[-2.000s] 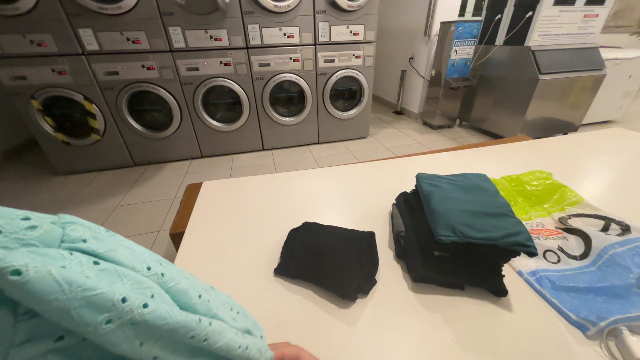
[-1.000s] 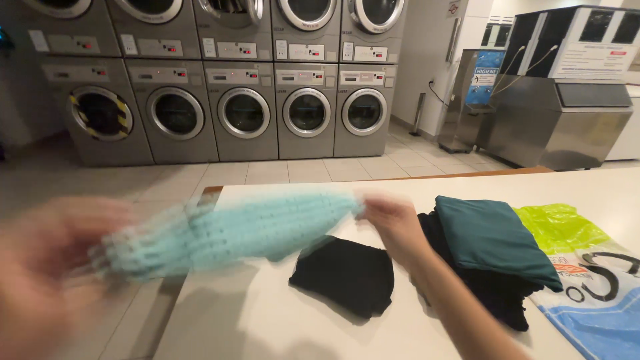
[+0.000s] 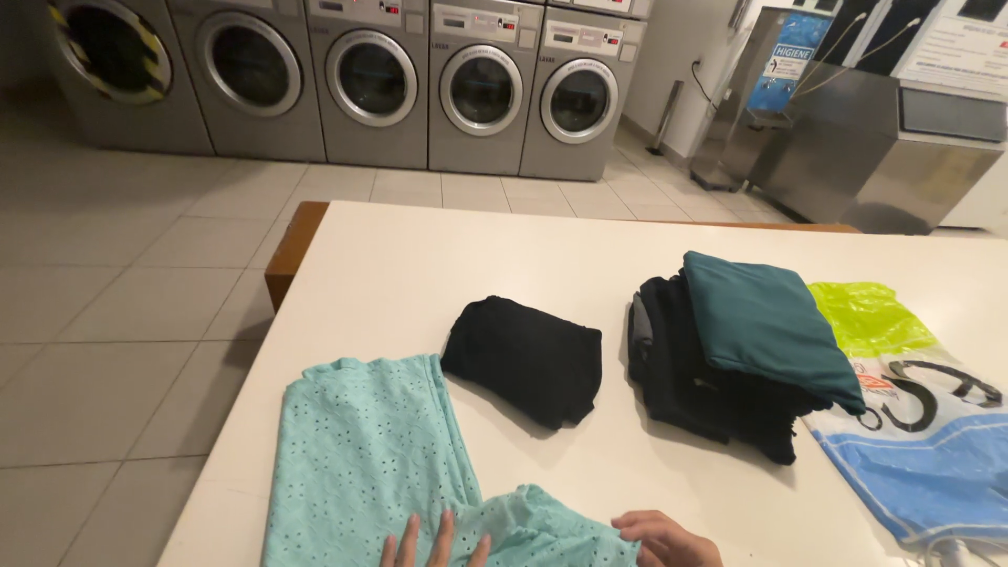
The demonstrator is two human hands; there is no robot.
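Note:
A mint-green eyelet garment (image 3: pixel 362 441) lies on the white table in front of me, its lower part running out of view at the bottom edge. My left hand (image 3: pixel 437 543) rests on it with the fingers spread. At the garment's right end, my right hand (image 3: pixel 669 542) touches the cloth with bent fingers; whether it pinches the fabric cannot be made out. Beyond the garment is a folded black cloth (image 3: pixel 526 358). Farther right stands a stack of dark folded clothes (image 3: pixel 669 354) topped by a folded teal garment (image 3: pixel 768 323).
A plastic bag (image 3: pixel 906 472) in green, white and blue lies at the right of the white table (image 3: pixel 394 260). A brown wooden edge (image 3: pixel 295 244) shows at the table's far left corner. Front-loading washing machines (image 3: pixel 480 94) and a stainless-steel unit (image 3: pixel 882 150) stand across the tiled floor.
The mint garment, stretched in the air between both hands a second ago, now lies on the table. Both hands have come down to it. The black cloth and the stack have stayed in place.

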